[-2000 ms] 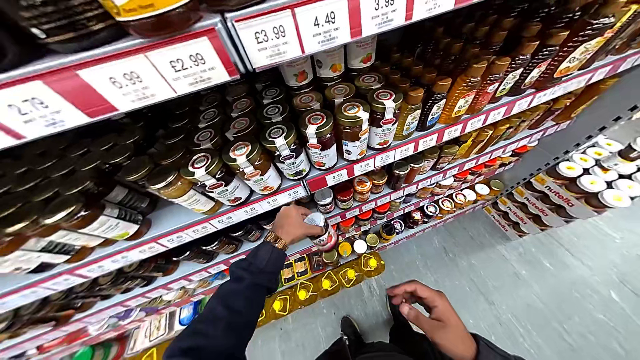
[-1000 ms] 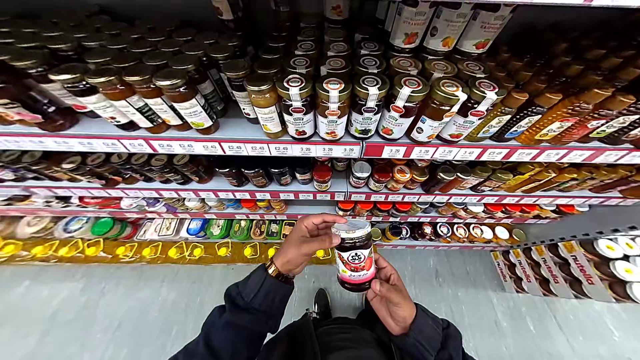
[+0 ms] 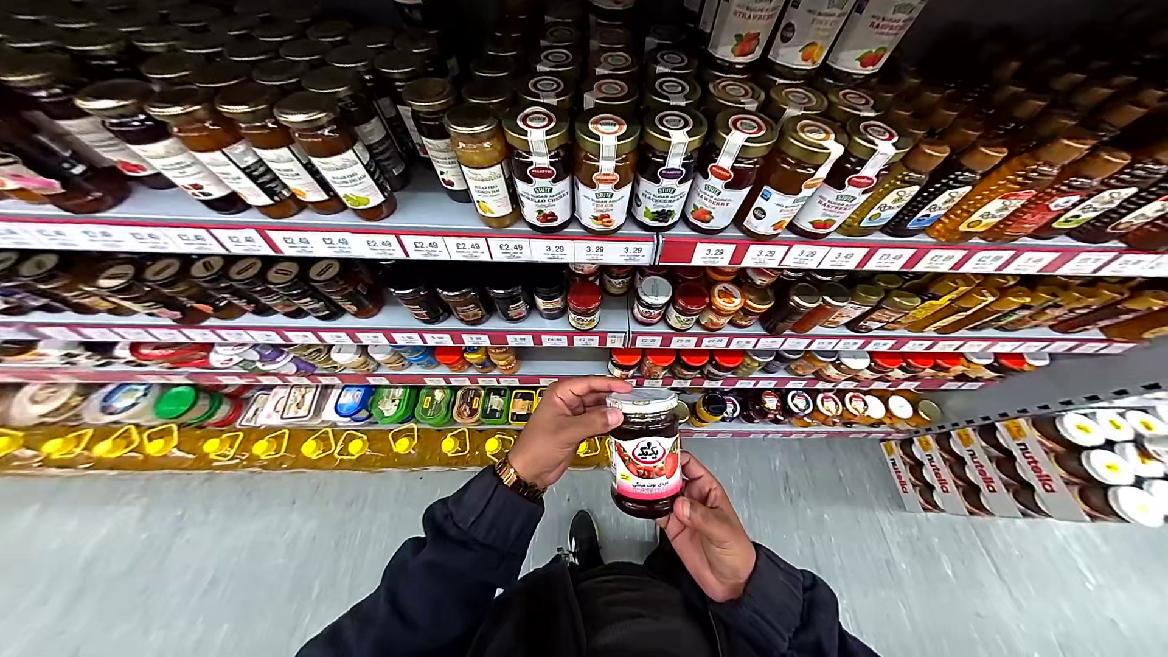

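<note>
A glass jar of dark red jam (image 3: 646, 461) with a pale lid and a pink and white label is held upright in front of my body. My left hand (image 3: 570, 429) grips it at the lid and upper left side, a gold-coloured watch on the wrist. My right hand (image 3: 712, 529) holds the jar low on its right side, with thumb and fingers at the base. The label, which bears a fruit picture and writing, faces me. Behind the jar run the lower shelves of small jars (image 3: 584, 304).
Jam jars (image 3: 607, 173) and syrup or honey bottles (image 3: 1013, 196) fill the upper shelf. Plastic tubs (image 3: 187, 403) stand low at left, above bottles of yellow oil (image 3: 219, 447). Cartons of Nutella jars (image 3: 1031, 470) stand at right. The grey floor (image 3: 228, 557) lies below.
Two seconds ago my left hand was at the lower shelves with the jar, and my right was apart from it. Both hands now hold the jar before me. The view has swung.
</note>
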